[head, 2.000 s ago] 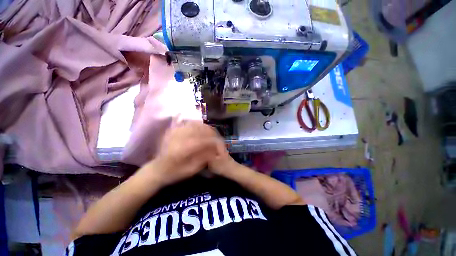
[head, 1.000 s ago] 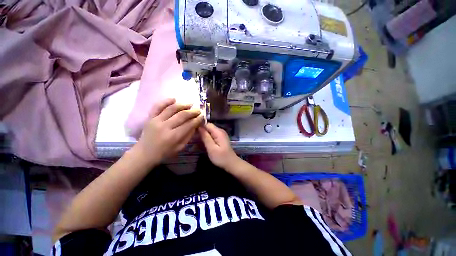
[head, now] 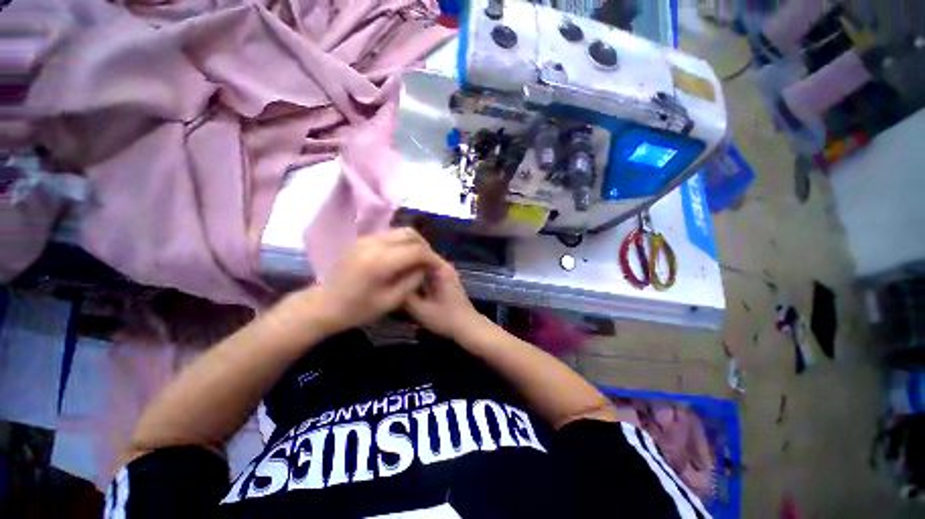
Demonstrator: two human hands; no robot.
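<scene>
My left hand (head: 373,272) is closed on a pink fabric piece (head: 367,182) at the front edge of the white machine table. The piece rises from my fingers toward the large pink fabric pile (head: 193,132) on the left. My right hand (head: 442,300) touches my left hand, fingers bent together; whether cloth is between them is hidden. Both hands are slightly blurred. The overlock machine (head: 598,101), white and blue with a lit screen, stands beyond and right of my hands. Its needle area (head: 469,167) is apart from my fingers.
Scissors (head: 647,255) with red and yellow handles lie on the table right of the machine. A blue crate (head: 726,446) with pink pieces is on the floor at lower right. Dark scraps (head: 823,319) lie on the floor. Another blue crate (head: 730,178) is behind the machine.
My hands have come away from the needle area toward my body, with the pink piece pulled off the machine bed and bunched. The view has shifted, so the machine sits further right.
</scene>
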